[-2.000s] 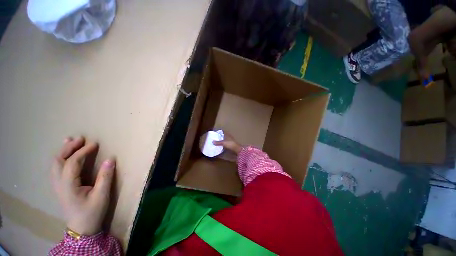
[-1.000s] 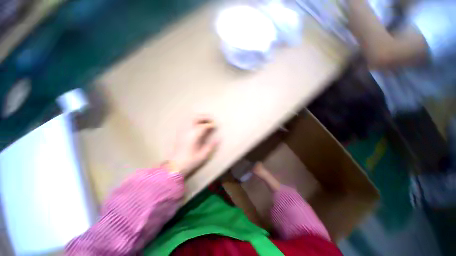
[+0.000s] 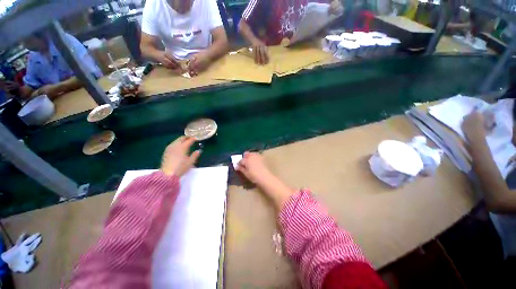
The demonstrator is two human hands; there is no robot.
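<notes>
My left hand (image 3: 180,156) reaches over the far edge of the white paper stack (image 3: 195,226), its fingertips at the near rim of a gold metal piece (image 3: 201,128) on the green conveyor belt. Whether the fingers touch it is unclear; the hand is open. My right hand (image 3: 252,167) has its fingertips on the small white block (image 3: 236,161) at the bench's far edge, right of the paper stack. Whether a slip is pinched is hidden by the fingers.
More gold pieces (image 3: 99,142) lie left on the belt (image 3: 271,115). Wrapped bundles (image 3: 399,160) sit on the bench's right. A neighbour's arm (image 3: 485,163) and paper sheets (image 3: 461,113) are far right. White gloves (image 3: 22,252) lie far left. People work across the belt.
The view has swung from the carton to the bench and belt. My right hand has left the carton and the white piece there for the small block. My left hand has moved to the belt.
</notes>
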